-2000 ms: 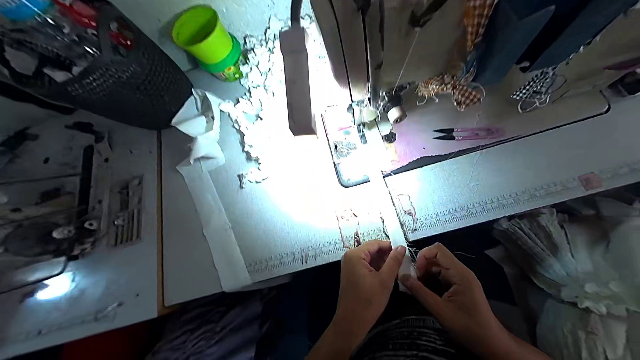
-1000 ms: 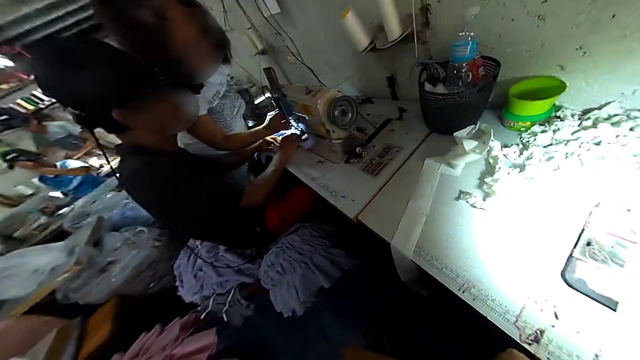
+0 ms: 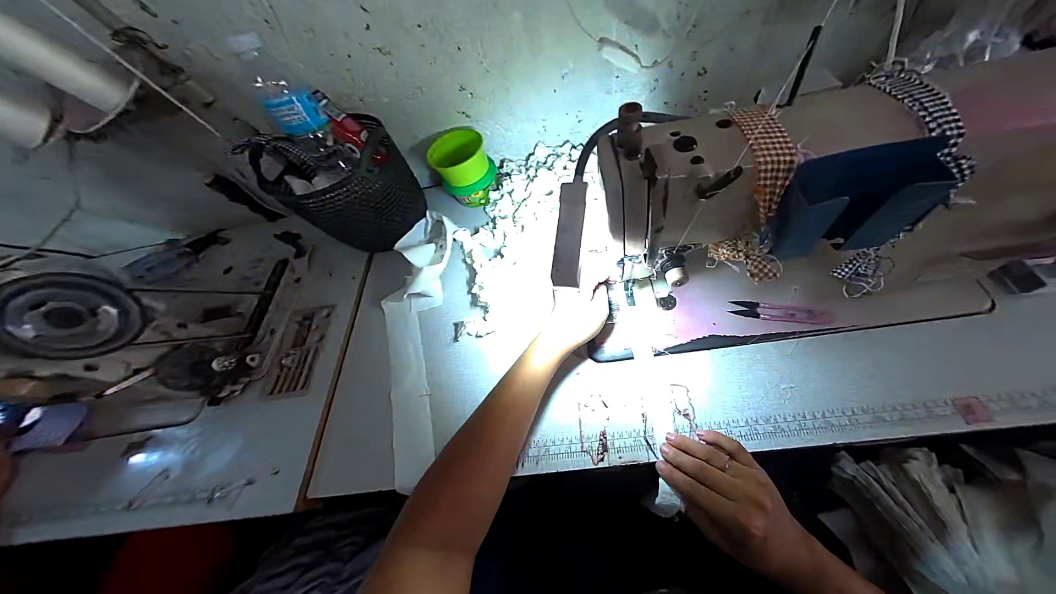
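Observation:
My left hand (image 3: 580, 315) reaches up to the needle area of a sewing machine (image 3: 685, 177), behind its presser foot; its fingertips are partly hidden by glare and the lamp. My right hand (image 3: 716, 487) lies flat at the table's front edge, fingers together, on the end of a narrow white fabric strip (image 3: 657, 412). That strip runs from the needle toward me, and its end hangs over the edge. Pink thread snips (image 3: 780, 313) lie on the machine bed to the right. A dark lamp bar (image 3: 569, 235) lights the needle area brightly.
A wider white strip (image 3: 406, 379) lies along the left. Behind are a ruffled white heap (image 3: 516, 223), a green cup (image 3: 462, 165) and a black basket (image 3: 351, 194) with bottles. A second machine (image 3: 70, 318) stands far left. Stacked fabric (image 3: 924, 511) is at the lower right.
My left hand has moved from the table's front edge up to the needle area. My right hand has flattened onto the strip there. The view swung left and came back.

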